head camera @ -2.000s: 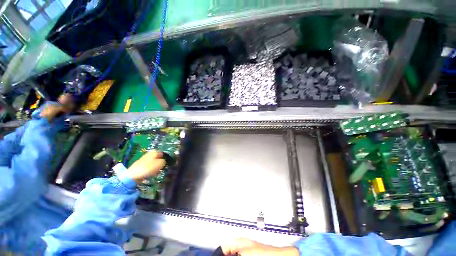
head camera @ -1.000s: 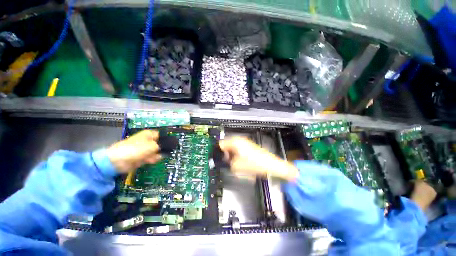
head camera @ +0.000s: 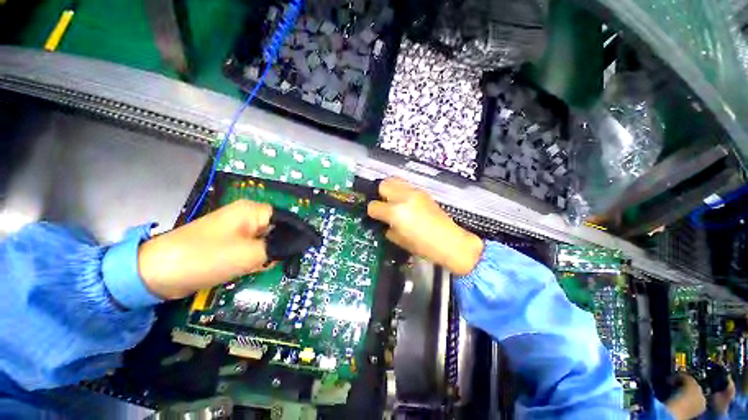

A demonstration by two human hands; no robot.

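A green circuit board [head camera: 328, 303] lies in a black carrier in front of me, with a light green strip [head camera: 283, 162] along its far edge. My left hand [head camera: 217, 246], with black finger cots and a light blue wrist band, is over the board's left and middle part, fingertips pointing down at it. My right hand [head camera: 422, 221], also with black cots, is at the board's far right corner, fingers bent close to the strip's end. The cots hide both sets of fingertips, so I cannot tell if either holds a part.
Bins of grey blocks [head camera: 324, 61] and small white-silver parts [head camera: 433, 107] stand behind the rail. Another grey-block bin [head camera: 529, 139] and clear plastic bags [head camera: 627, 135] are further right. More boards [head camera: 603, 303] and another person's hand [head camera: 687, 400] are at right. A blue cord [head camera: 234, 123] hangs across.
The view has shifted and tilted, so the board and bins look closer. My left hand has moved further over the board, and my right hand has come to its far right corner.
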